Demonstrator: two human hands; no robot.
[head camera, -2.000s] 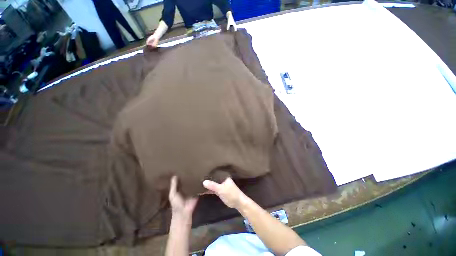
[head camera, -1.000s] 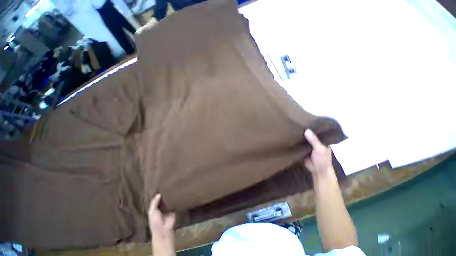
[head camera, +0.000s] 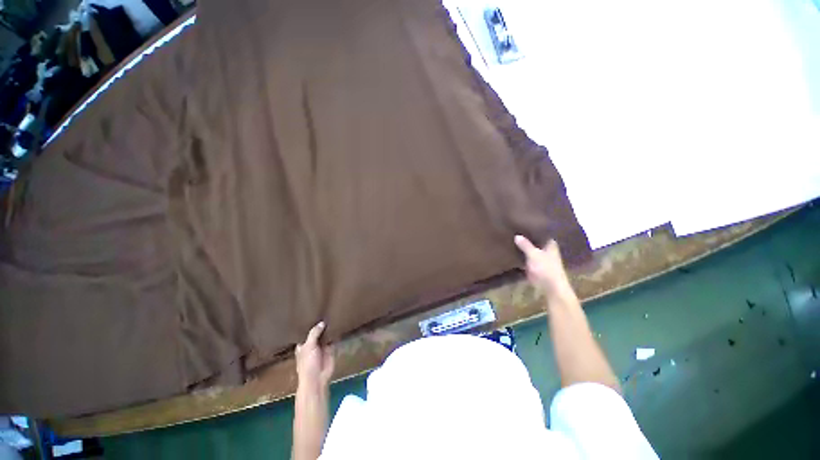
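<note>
A wide brown fabric ply (head camera: 387, 180) lies over the table, with folds running across its left part. My left hand (head camera: 314, 358) pinches its near edge at the wooden table border. My right hand (head camera: 542, 266) grips the same edge farther right, near the cut end. A darker layer shows beneath along the right end. A silver lay weight (head camera: 458, 318) lies on the border between my hands. A second lay weight (head camera: 502, 35) lies on the white paper at the top.
White underlay paper (head camera: 683, 117) covers the table's right part. The worn wooden table edge (head camera: 620, 260) curves along the near side. The green floor (head camera: 701, 341) has scraps on it. Dark and light items are heaped beyond the table at the upper left.
The raised ply has come down onto the layer below. My right hand has drawn its corner back from over the white paper. The view has tilted down; the person opposite is out of view.
</note>
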